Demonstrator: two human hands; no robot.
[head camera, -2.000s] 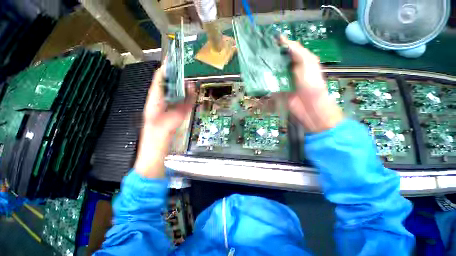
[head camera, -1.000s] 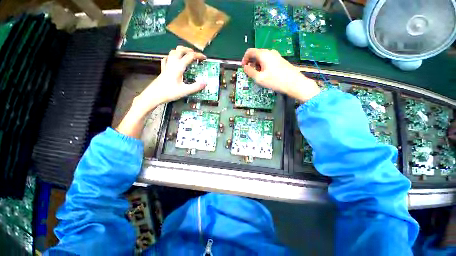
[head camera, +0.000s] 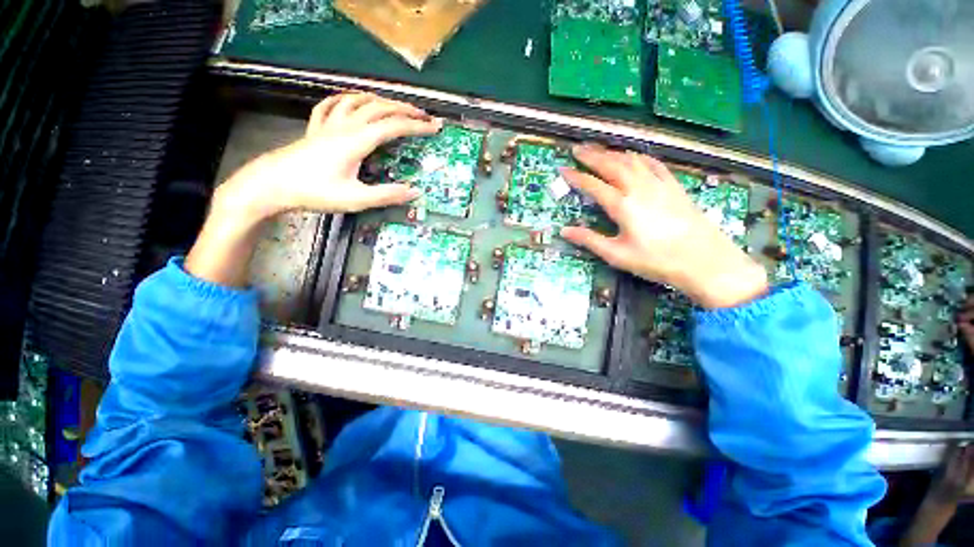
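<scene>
A solder pallet (head camera: 486, 237) lies on the conveyor in front of me, with a circuit board in each of four pockets. My left hand (head camera: 326, 166) is bare, thumb and fingers spread, fingertips resting on the upper-left circuit board (head camera: 454, 171). My right hand (head camera: 657, 230) is bare, fingers apart, over the right part of the upper-right circuit board (head camera: 529, 187). Both boards lie in their pockets, partly hidden by my fingers. The lower-left board (head camera: 414, 272) and lower-right board (head camera: 545, 297) are untouched, with brown pallet clips around them.
More loaded pallets (head camera: 867, 310) continue rightward. A silver front rail (head camera: 481, 401) runs before me. The green shelf behind holds green boards (head camera: 593, 62), a cardboard square (head camera: 411, 27) and a fan (head camera: 908, 69). A blue cord (head camera: 748, 53) hangs down. A ribbed black rack (head camera: 118, 182) stands left. Another person's hand (head camera: 967, 321) is at the right edge.
Earlier my hands carried boards above the pallet; then they set them into the upper pockets. Now the boards lie lower in the pockets and my right hand has shifted right, its fingers more spread.
</scene>
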